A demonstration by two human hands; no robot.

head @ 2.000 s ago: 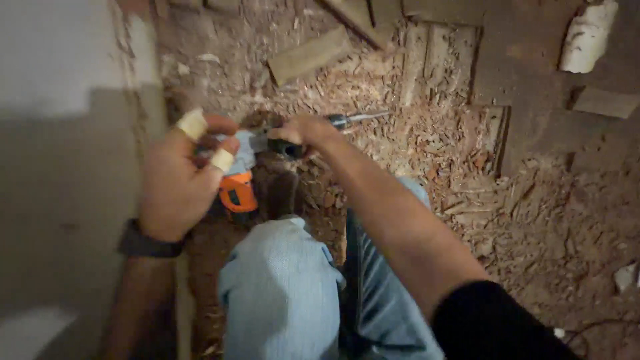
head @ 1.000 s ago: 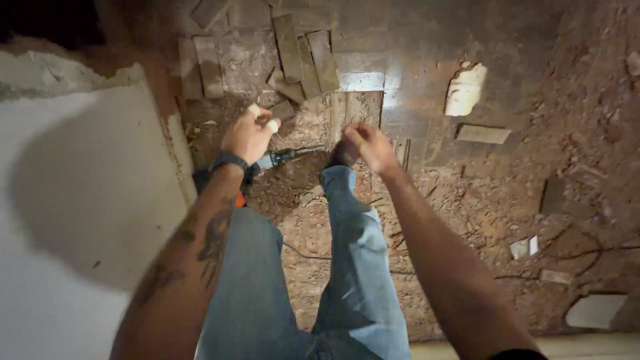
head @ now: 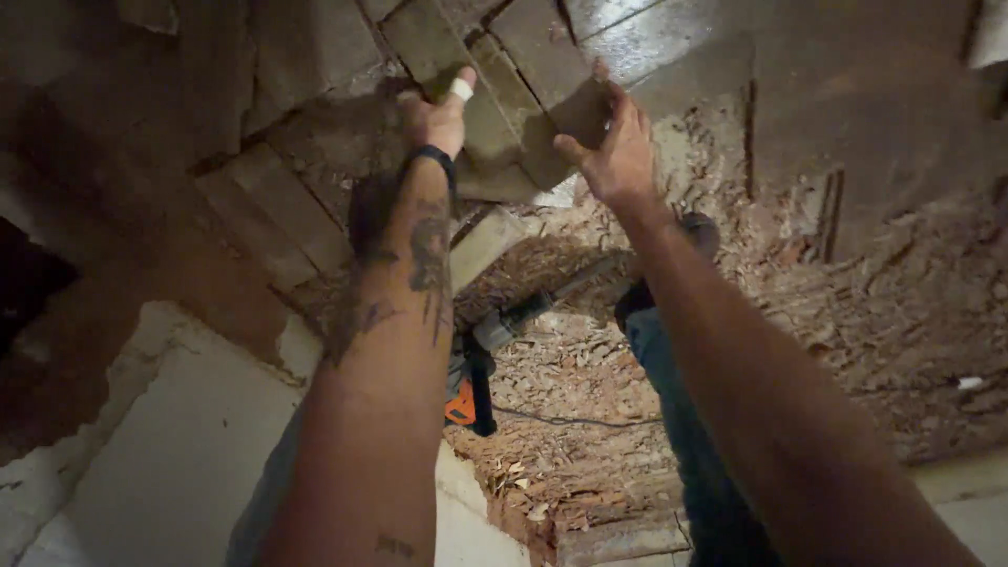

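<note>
Both my arms reach forward over several loose wooden floor blocks (head: 504, 102). My left hand (head: 441, 114), with white tape on the thumb and a dark band at the wrist, lies at the left side of the blocks. At their right side is my right hand (head: 618, 146), thumb and fingers spread. Whether either hand bears on the wood is not clear. A rotary or demolition hammer (head: 494, 329) with a chisel bit lies below them on the rough ground, its orange part (head: 462, 405) partly hidden by my left forearm.
My shoe (head: 699, 232) stands right of the chisel bit. A cable (head: 575, 421) crosses the crumbly ground (head: 567, 378). A broken white wall (head: 189, 441) rises at lower left, with more wooden flooring (head: 268, 213) beyond it.
Two seconds ago my right hand was at the power tool; now it is over the floor blocks. My left hand has also moved to the blocks. The view has shifted.
</note>
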